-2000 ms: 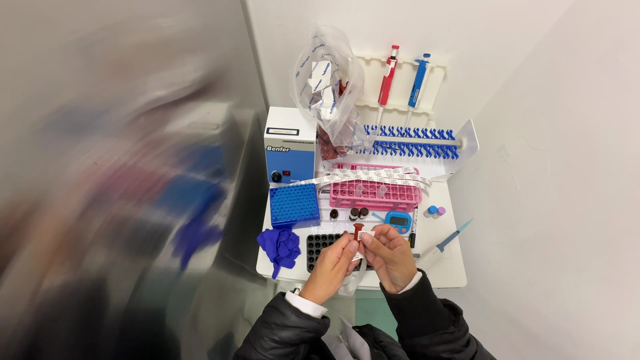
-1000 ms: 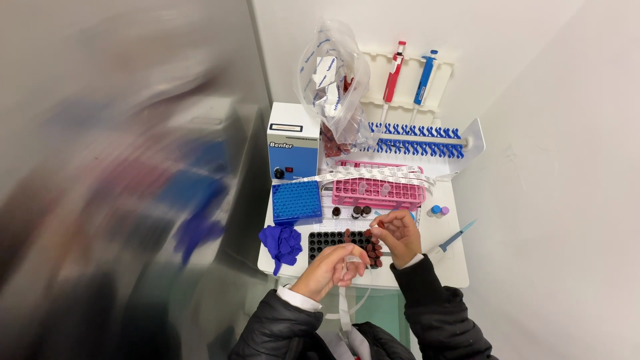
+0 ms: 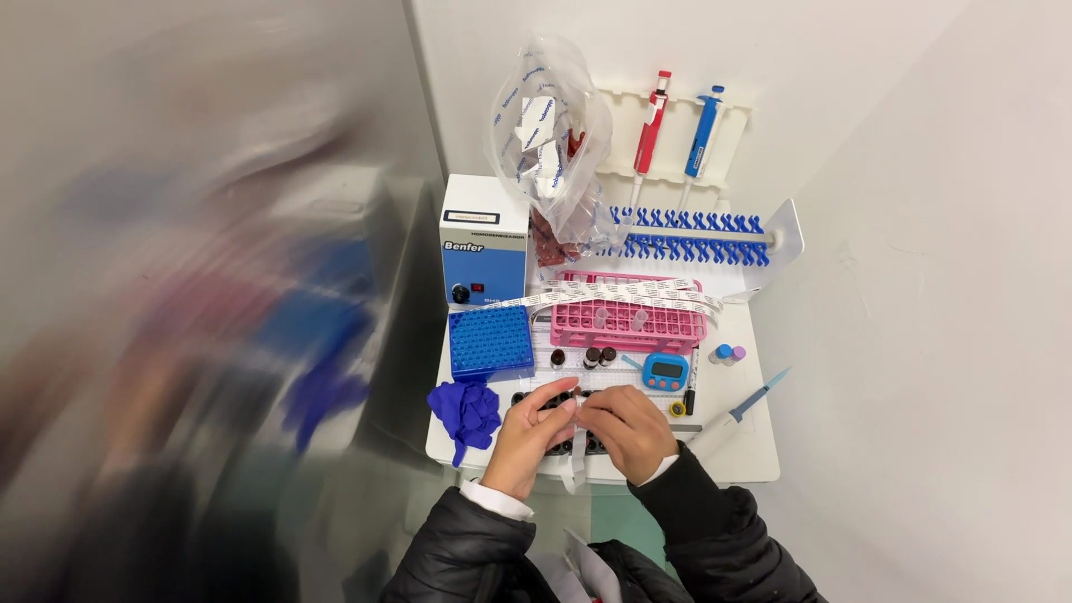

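Observation:
My left hand (image 3: 529, 435) and my right hand (image 3: 626, 425) meet at the table's front edge, over a black tube rack (image 3: 596, 444) that they partly cover. Between their fingertips they hold a narrow strip of white label paper (image 3: 578, 456), which hangs down past the table edge. Several dark round tops show in the rack. Behind the hands stand small brown glass vials (image 3: 592, 358) and a blue digital timer (image 3: 666, 371). A black marker (image 3: 691, 392) and a small yellow-rimmed item (image 3: 677, 409) lie right of my right hand.
A blue tube box (image 3: 492, 342) and crumpled blue gloves (image 3: 466, 416) are at left. A Benfer mixer (image 3: 484, 264), plastic bag (image 3: 548, 142), rotator with blue clips (image 3: 687, 236) and pink rack (image 3: 628, 322) stand behind. Two capped tubes (image 3: 727, 354) and a pipette (image 3: 737, 414) are at right.
My hands have come together on the paper strip; one second ago they were apart over the rack. Two seconds ago they held a red-brown tube.

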